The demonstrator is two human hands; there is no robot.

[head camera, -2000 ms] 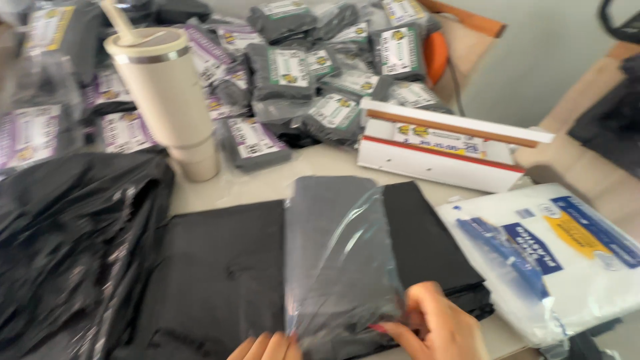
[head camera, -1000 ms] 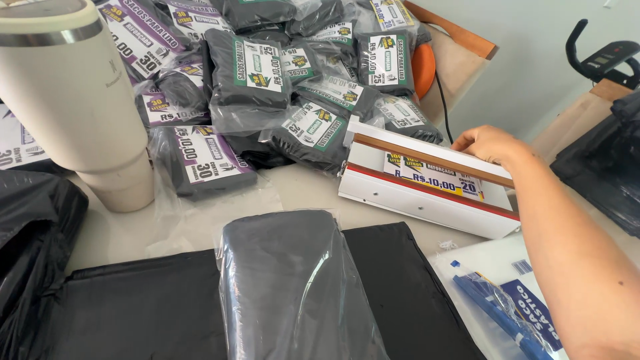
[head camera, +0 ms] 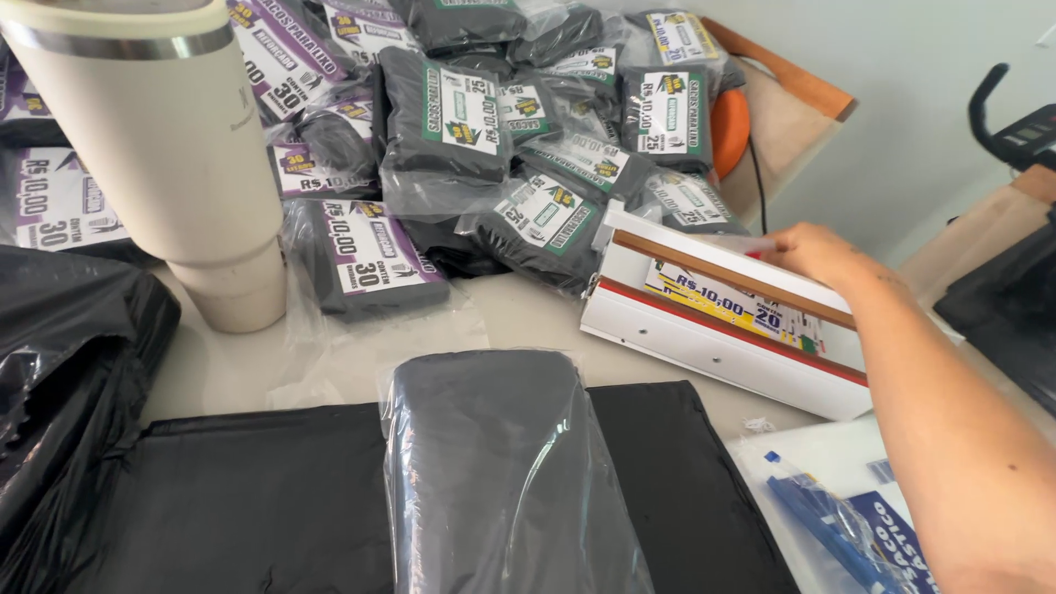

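Observation:
My right hand [head camera: 813, 256] reaches in at the far side of a white sealer-like device [head camera: 726, 363] with brown and red strips; its fingertips are partly hidden behind the upper bar, so what they hold cannot be told. Printed paper labels [head camera: 726, 305] lie between the device's two bars. My left hand is out of view. A folded black plastic bundle in a clear bag [head camera: 503, 470] rests on flat black plastic bags [head camera: 272, 495] at the near edge.
A cream tumbler [head camera: 173, 140] stands at the left beside crumpled black plastic [head camera: 66, 346]. Labelled packs of black trash bags [head camera: 544, 214] are heaped behind. A package of clear plastic bags [head camera: 825, 462] lies at the right. An orange round object [head camera: 730, 132] is at the back.
My right hand has moved from the bagged bundle to the white device. My left hand, at the bundle two seconds ago, has left the view. The view has shifted closer.

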